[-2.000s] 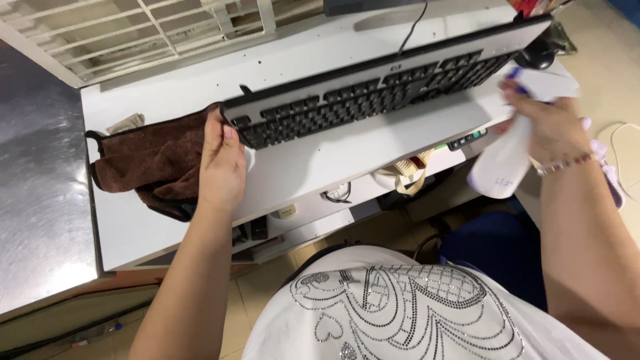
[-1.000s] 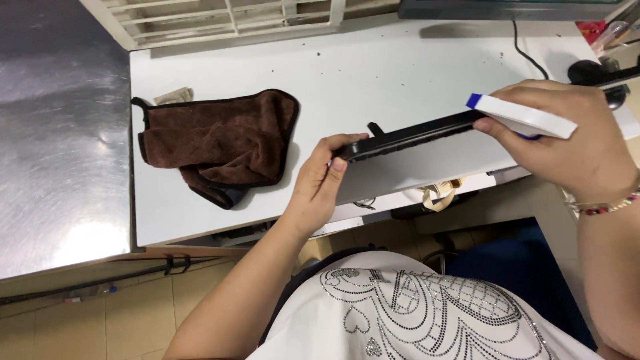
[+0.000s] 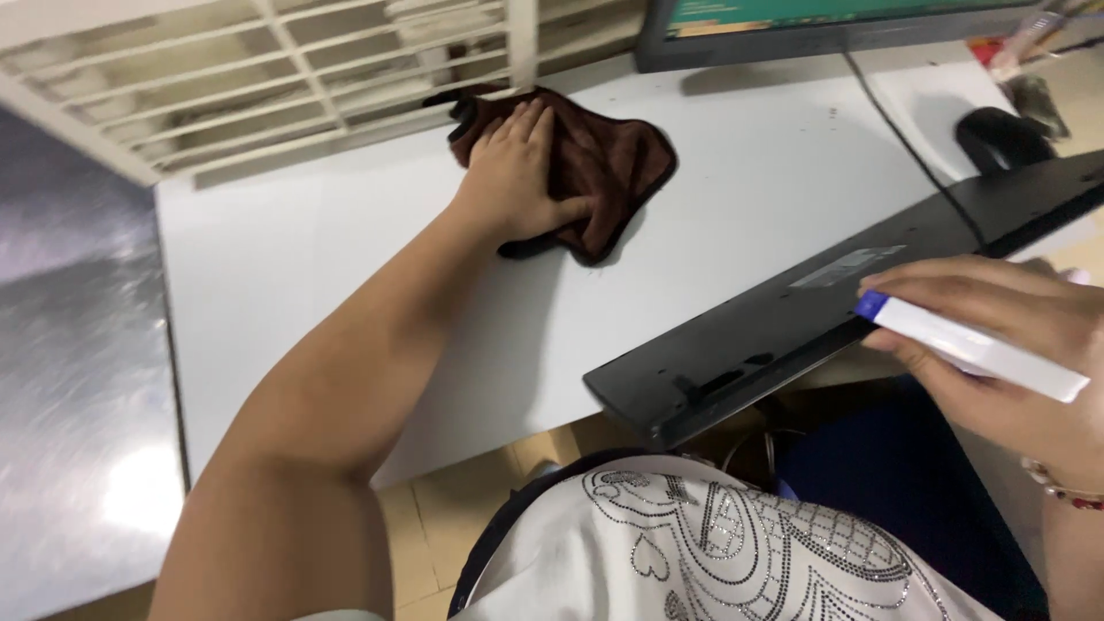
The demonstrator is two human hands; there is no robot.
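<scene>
My left hand (image 3: 517,177) lies flat on a brown cloth with dark edging (image 3: 604,168), pressed to the white desk top. My right hand (image 3: 992,328) is around a white spray bottle with a blue nozzle (image 3: 975,345), and its fingers are at the near edge of a black keyboard (image 3: 776,302). The keyboard is tilted with its underside up, a label on it, and reaches over the desk's front edge. Whether the right fingers also grip the keyboard is hard to tell.
A monitor (image 3: 828,39) stands at the back, its cable running down to the right. A black mouse (image 3: 1005,138) lies at the right. White slatted grille (image 3: 302,78) borders the desk at the back left, a metal surface (image 3: 78,371) at the left.
My left hand has let go of the keyboard and is now on the cloth, which has moved back toward the grille. The keyboard has turned from keys facing me to underside up.
</scene>
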